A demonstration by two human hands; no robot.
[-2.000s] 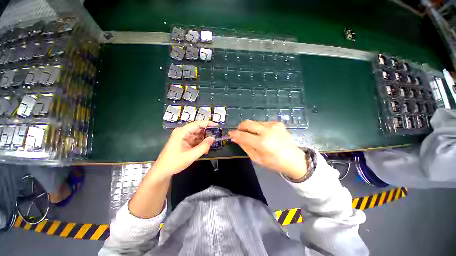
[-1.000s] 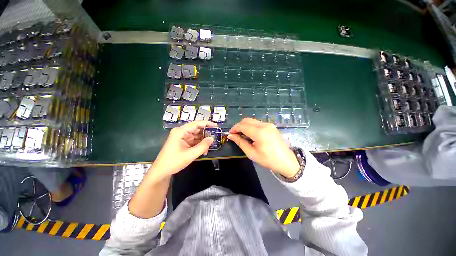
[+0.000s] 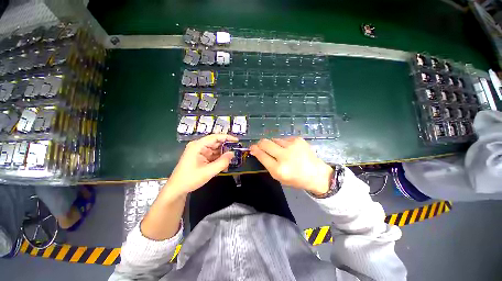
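My left hand (image 3: 201, 164) holds a small dark rounded-square device body (image 3: 235, 156) between thumb and fingers at the bench's front edge. My right hand (image 3: 289, 162) is close on its right, with thumb and fingertips pinched on a thin silver tool (image 3: 243, 149), probably tweezers, whose tip reaches over the device. A small yellow-orange strip shows at the device's right edge. Just beyond my hands lies a clear blister tray (image 3: 275, 102) with silver-grey parts (image 3: 190, 101) in its left pockets. Fine detail inside the device is too small to tell.
Stacked blister trays (image 3: 49, 110) stand tall at the left. A tray of dark units (image 3: 448, 96) lies at the right beside a neighbour's grey sleeve (image 3: 457, 170). A pale metal rail (image 3: 148, 41) crosses behind. A loose unit (image 3: 369, 30) lies beyond it. Another clear tray (image 3: 143, 200) sits below bench level.
The loose unit beyond the rail has moved left. My right hand and the tool have shifted slightly at the device. My left hand has stayed nearly still.
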